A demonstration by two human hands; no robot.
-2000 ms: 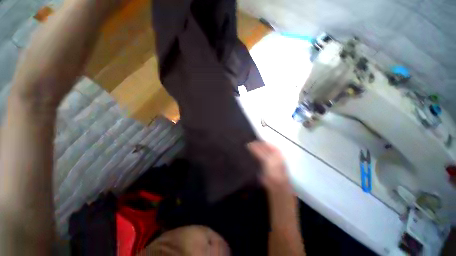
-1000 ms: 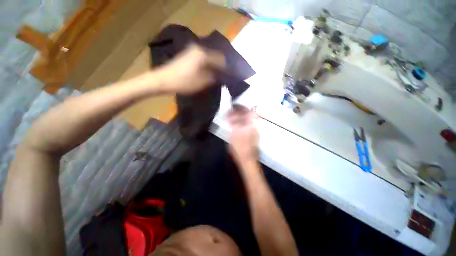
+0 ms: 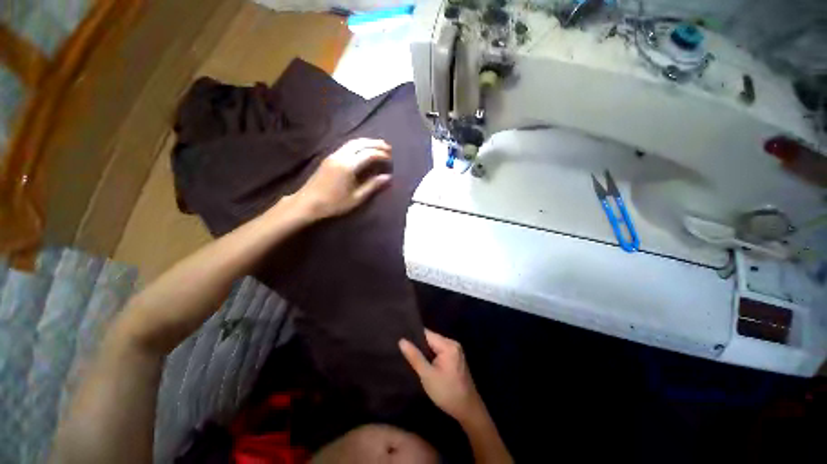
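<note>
The dark brown-grey garment piece (image 3: 335,263) lies spread left of the needle and hangs over the table's front edge towards my lap. Its upper left part is bunched. My left hand (image 3: 351,177) rests on top of the cloth with its fingers a little bent and apart, not visibly gripping it. My right hand (image 3: 440,367) pinches the cloth's right edge between thumb and fingers, below the front edge of the machine bed. The blue presser foot (image 3: 451,156) is just right of the cloth's edge.
The white sewing machine arm (image 3: 580,100) spans the upper right. Blue thread snips (image 3: 617,213) lie on the machine bed (image 3: 544,272), blades pointing away. A control box with a dark window (image 3: 764,320) is at the bed's right end. A cardboard extension (image 3: 127,190) is at left.
The cloth, earlier lifted and then bunched, is now spread flatter beside the needle. My left hand has come down onto it; my right hand is lower, at its edge. The view has turned.
</note>
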